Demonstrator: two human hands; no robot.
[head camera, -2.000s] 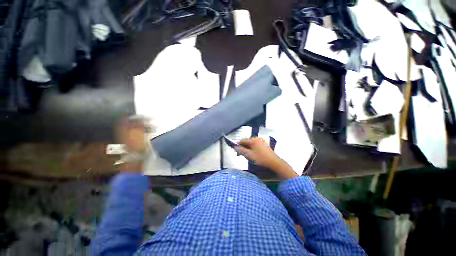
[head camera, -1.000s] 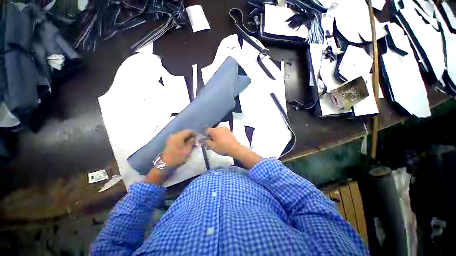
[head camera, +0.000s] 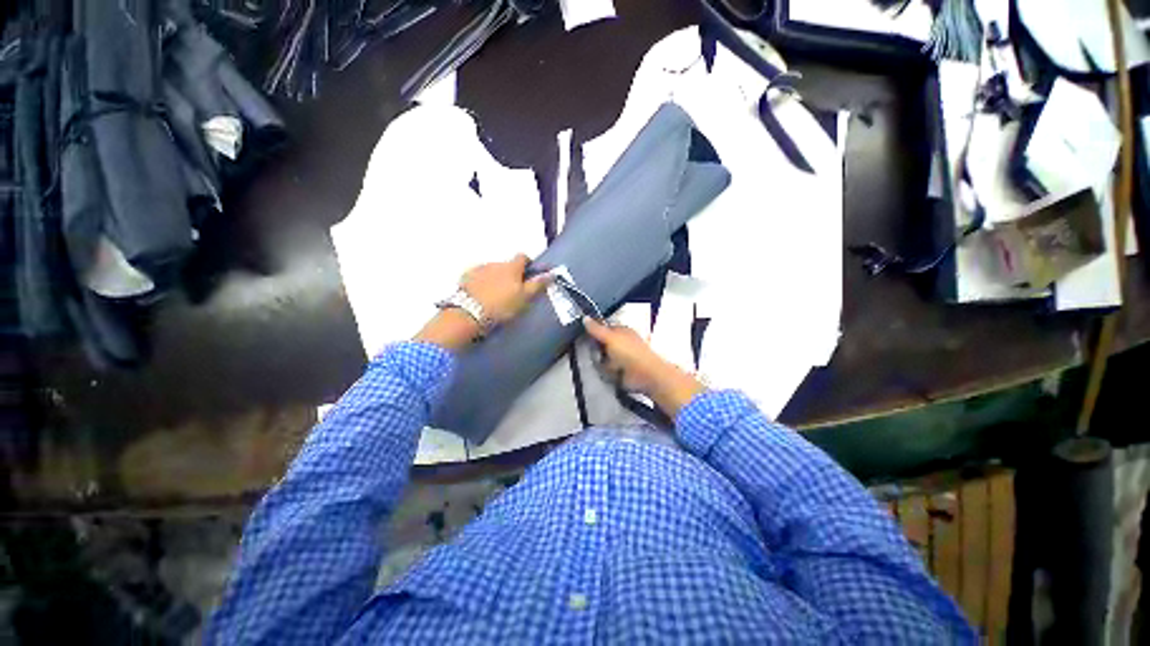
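A grey-blue rolled bundle lies slanting across two white-topped panel stacks. My left hand is on the middle of the roll, its fingers pinching one end of a dark tie strip. My right hand is at the lower right side of the roll and holds the other part of the strip. A small white ticket lies on the roll under the strip, between the hands. Whether the strip passes beneath the roll is hidden.
Finished rolled bundles are heaped at the left. Tangled dark strips lie at the back. At the right are an open pin box and a yellow-brown stick over the table edge. A grey fabric roll stands below.
The hands were together over the roll's lower middle; now they are apart, with the strip stretched between them and a white ticket visible on the roll. The camera view has shifted.
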